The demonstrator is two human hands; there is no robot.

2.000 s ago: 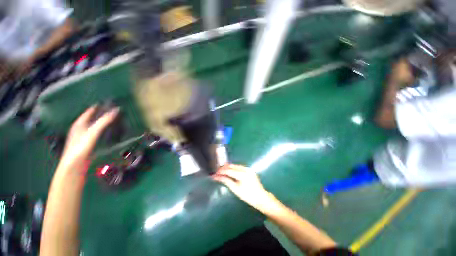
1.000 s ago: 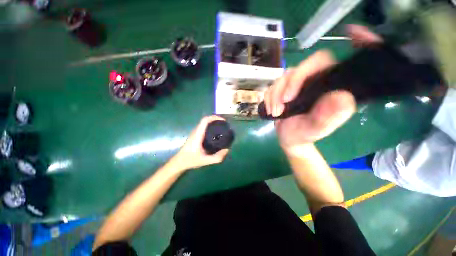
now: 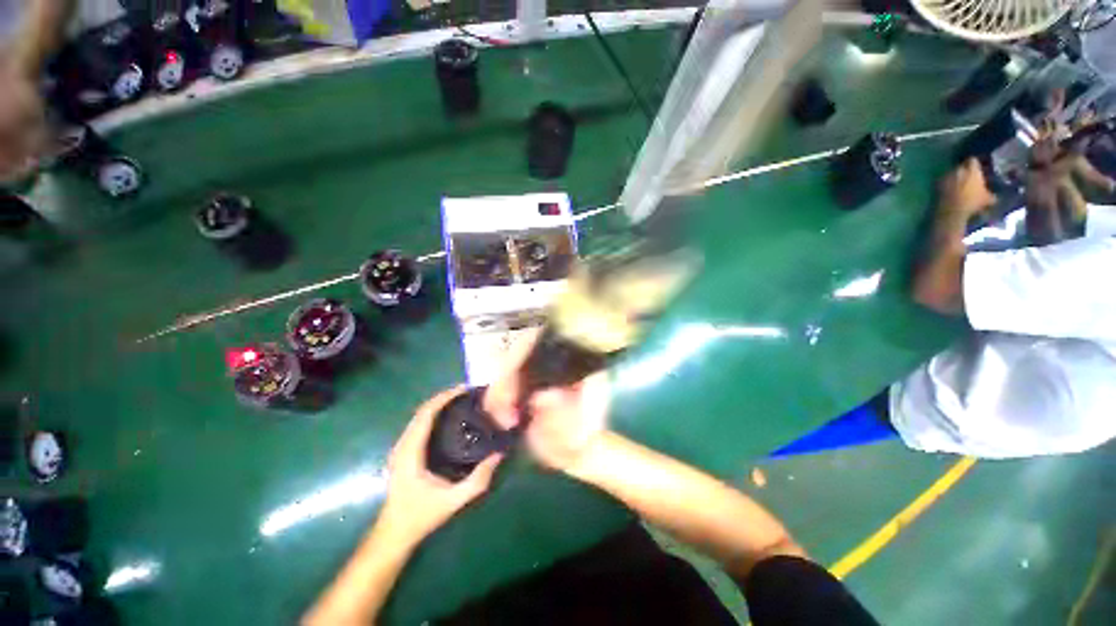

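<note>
My left hand (image 3: 422, 483) holds a black cylindrical housing (image 3: 463, 437), its dark end facing up, in front of the screw feeder. My right hand (image 3: 563, 422) is wrapped around the electric screwdriver (image 3: 570, 355), which is blurred, with a yellowish rear part. The screwdriver's front end is at the housing's right edge; the bit tip cannot be made out. The white screw feeder (image 3: 508, 214) with blue sides stands just behind my hands, and its front part is partly hidden by my right hand.
Units with exposed inner parts (image 3: 321, 328) stand left of the feeder, one beside a red light. White-faced units (image 3: 45, 455) lie at far left. Dark housings (image 3: 552, 138) stand behind. A grey metal post (image 3: 716, 98) rises behind the feeder. A person in white (image 3: 1040, 294) works at right.
The screwdriver and my right hand have moved left from beside the feeder to the housing. The view has shifted, showing more of the bench behind. My left hand still holds the housing.
</note>
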